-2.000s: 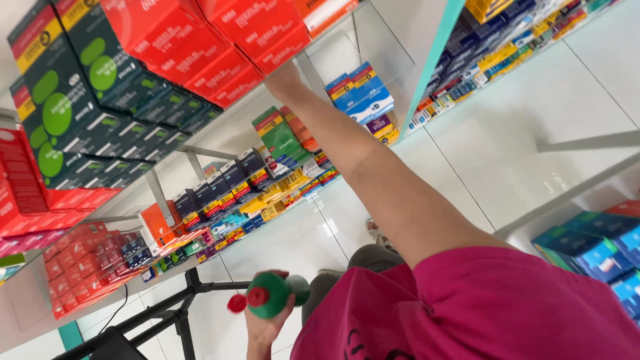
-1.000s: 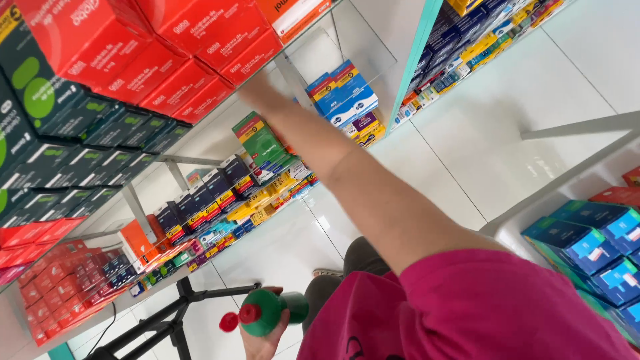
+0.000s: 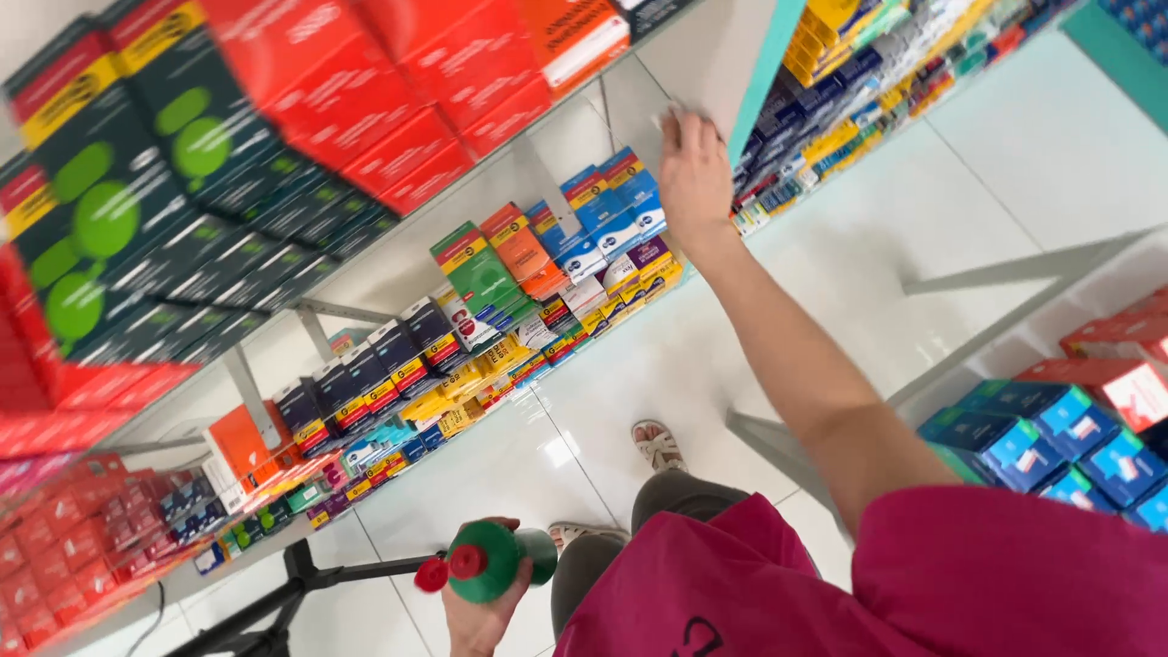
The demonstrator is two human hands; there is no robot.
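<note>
My left hand (image 3: pixel 488 598) is wrapped around a green plastic bottle (image 3: pixel 502 557) with a red flip cap, which hangs open, low in the head view. Up at the white end panel (image 3: pixel 721 64) of the shelf unit is my right hand (image 3: pixel 695 173), its fingers bent over a small whitish thing that looks like a cloth or tissue. Just left of that hand, blue and white medicine boxes (image 3: pixel 602 205) stand on a lower shelf. Most of what the right fingers hold is hidden.
Stacked red boxes (image 3: pixel 411 82) and dark green boxes (image 3: pixel 164 192) fill the upper shelf. Black metal stand legs (image 3: pixel 297 584) are on the tiled floor at lower left. A white rack with blue boxes (image 3: pixel 1031 438) stands at right, its grey leg (image 3: pixel 1022 265) jutting out.
My right hand has moved from the shelf beneath the red boxes, right to the end panel. The left hand still holds the bottle.
</note>
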